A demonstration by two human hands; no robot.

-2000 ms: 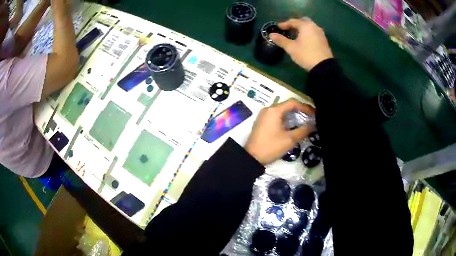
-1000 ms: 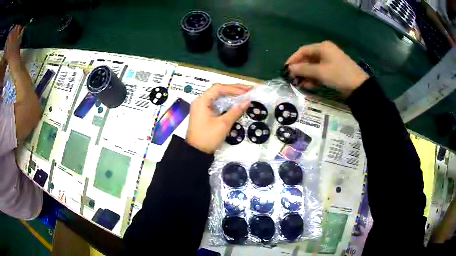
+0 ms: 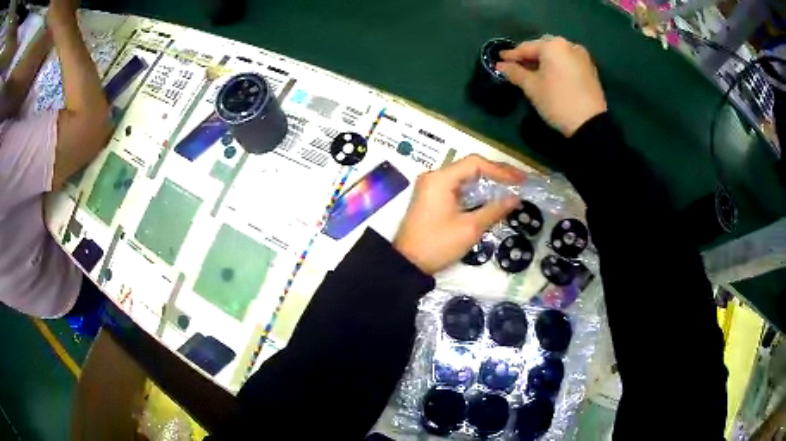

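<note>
My right hand is over the green belt, its fingertips at the top face of a black cylindrical unit; whether a disc is between the fingers cannot be told. My left hand holds clear film at the upper edge of the blister tray. Several round panels with light spots lie beside that hand. Below them the clear blister tray holds rows of dark discs. Another round panel lies alone on the printed cover. A sample unit stands to its left, slightly tilted in view.
The green conveyor belt runs behind the bench. A person's arm and pale pink sleeve are at the left edge. A dark cable hangs at the right. Yellow sheets are at lower right, and a cardboard box is at lower left.
My right hand has moved from above the film to the cylinder on the belt. My left hand still holds the film. The camera view has swung, shifting the bench in frame.
</note>
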